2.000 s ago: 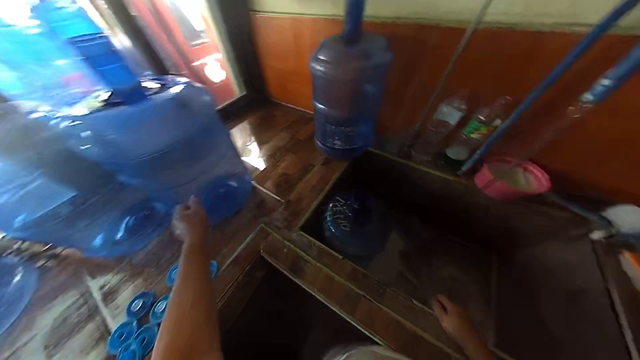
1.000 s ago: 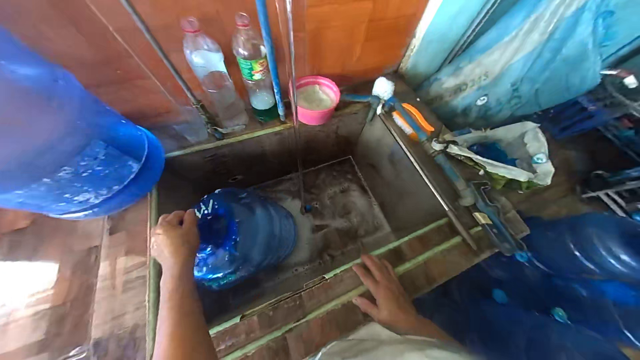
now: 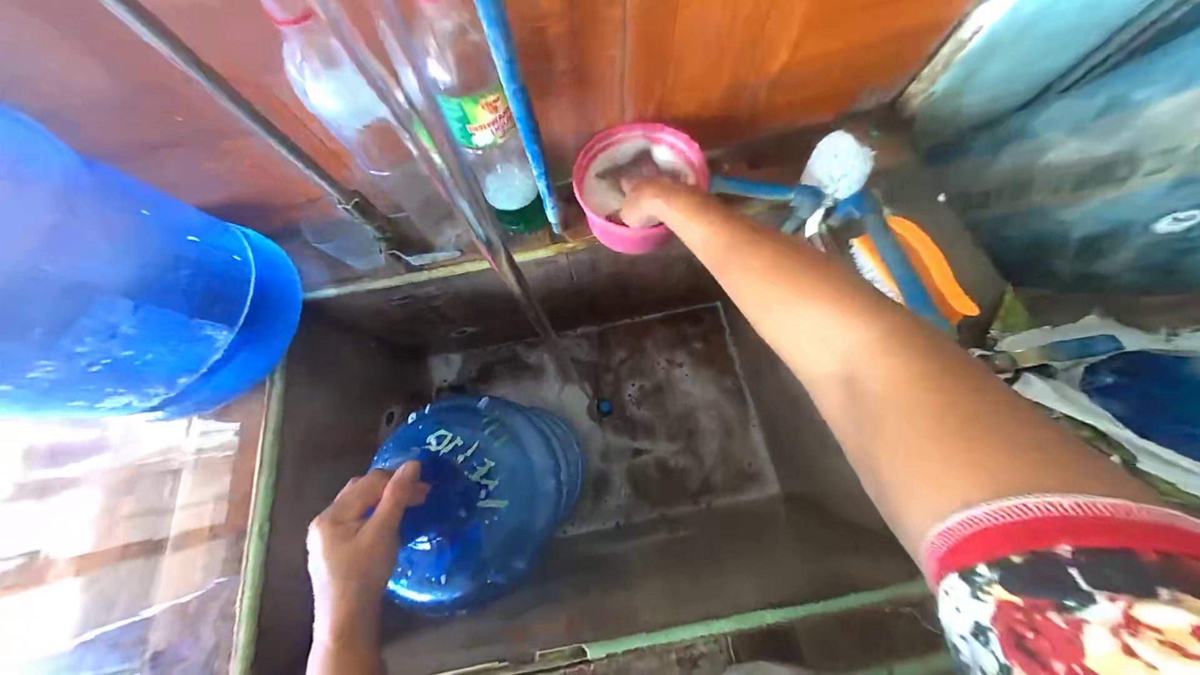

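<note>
A blue plastic water jug (image 3: 506,497) lies tilted in a dark tiled basin (image 3: 675,572), its neck end toward me. My left hand (image 3: 361,525) grips the jug at its neck. My right hand (image 3: 652,192) reaches down into a pink bowl (image 3: 637,241) on the far rim of the basin; the bowl contains something whitish, and whether my fingers hold anything is hidden. Water (image 3: 506,262) falls in a stream into the basin, just beyond the jug.
Another large blue jug (image 3: 122,291) stands at the left. Two plastic bottles (image 3: 511,183) and a blue pipe (image 3: 525,112) are behind the basin. Brushes with white bristles (image 3: 837,164) and an orange part (image 3: 923,267) lie right of the bowl, near a pale sack (image 3: 1087,366).
My right hand has moved from the basin's near edge into the pink bowl. My left hand, earlier on a large jug at the left, is now on the jug in the basin. The view has swung right.
</note>
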